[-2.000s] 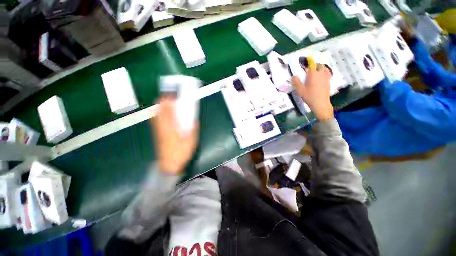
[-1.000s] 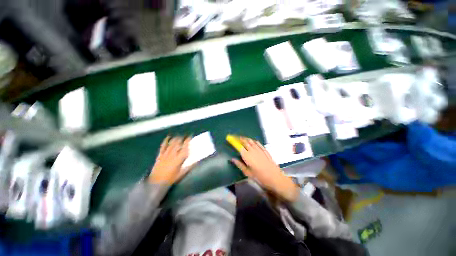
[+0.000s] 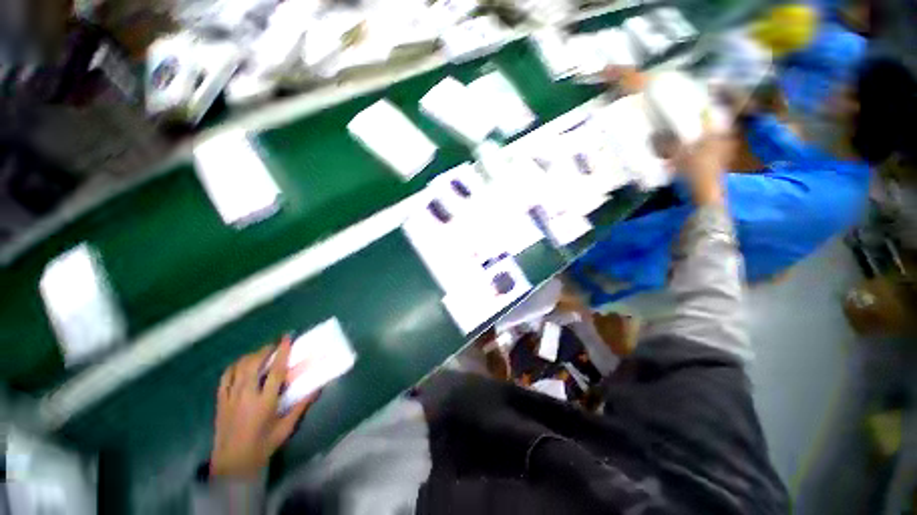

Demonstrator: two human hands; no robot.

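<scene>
My left hand [image 3: 247,410] rests at the left on the green work surface, its fingers around the near side of a white smartwatch box [image 3: 320,364] that lies flat and tilted. My right hand [image 3: 704,156] is stretched far to the upper right, blurred, against a white box [image 3: 676,109] at the end of the overlapping boxes. Whether its fingers are closed on that box is not clear. The yellow tool cannot be made out in it. Several boxes with dark watch pictures [image 3: 502,283] lie overlapping between the hands, right of centre.
A pale rail [image 3: 292,270] divides the work surface from the green conveyor belt [image 3: 307,131], which carries spaced white boxes [image 3: 82,304]. More boxes are heaped on the far shelf. A co-worker's blue sleeve [image 3: 794,206] is close to my right arm. A carton with scraps [image 3: 551,354] is below the table edge.
My right hand has moved from near the middle to the far upper right. My left hand stays at the white box. The view has turned right and the belt boxes sit further left.
</scene>
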